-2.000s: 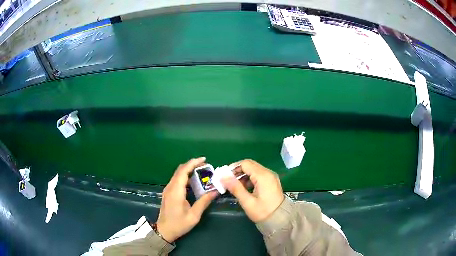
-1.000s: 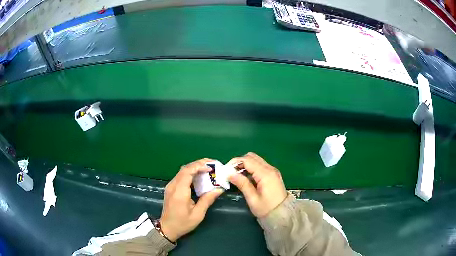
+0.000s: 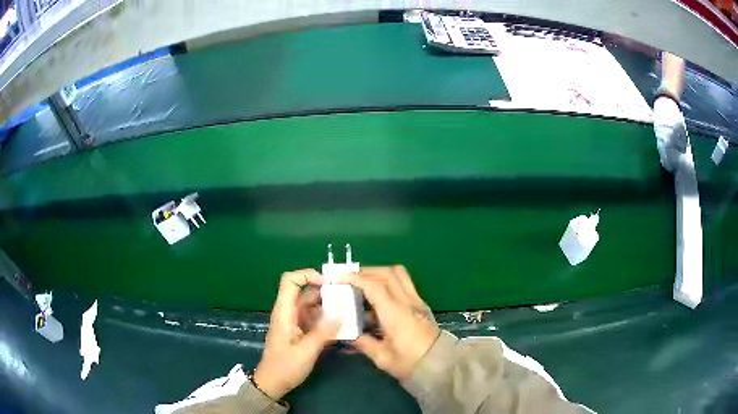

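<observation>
My left hand (image 3: 293, 335) and my right hand (image 3: 395, 319) both hold a white power adapter (image 3: 341, 306) between them, over the belt's near edge. Its pin cover sits on the end of the housing, with two thin pins pointing away from me. The fingers partly cover its sides. On the green conveyor belt (image 3: 340, 162), an open adapter (image 3: 176, 220) lies at the left with its pin cover beside the opening and a yellow spot inside. A closed-looking adapter (image 3: 579, 238) lies at the right.
A white strip (image 3: 689, 242) lies across the belt's right side. Another person's gloved hand (image 3: 670, 133) is at its far end. A set-aside adapter (image 3: 49, 326) and white scrap (image 3: 89, 340) lie on the near ledge. A calculator (image 3: 460, 35) and paper sheet (image 3: 570, 74) are on the far shelf.
The held adapter was open with its cover apart; now the cover is on and the pins point away. The belt adapters have moved right. Another person's gloved hand has appeared at the strip.
</observation>
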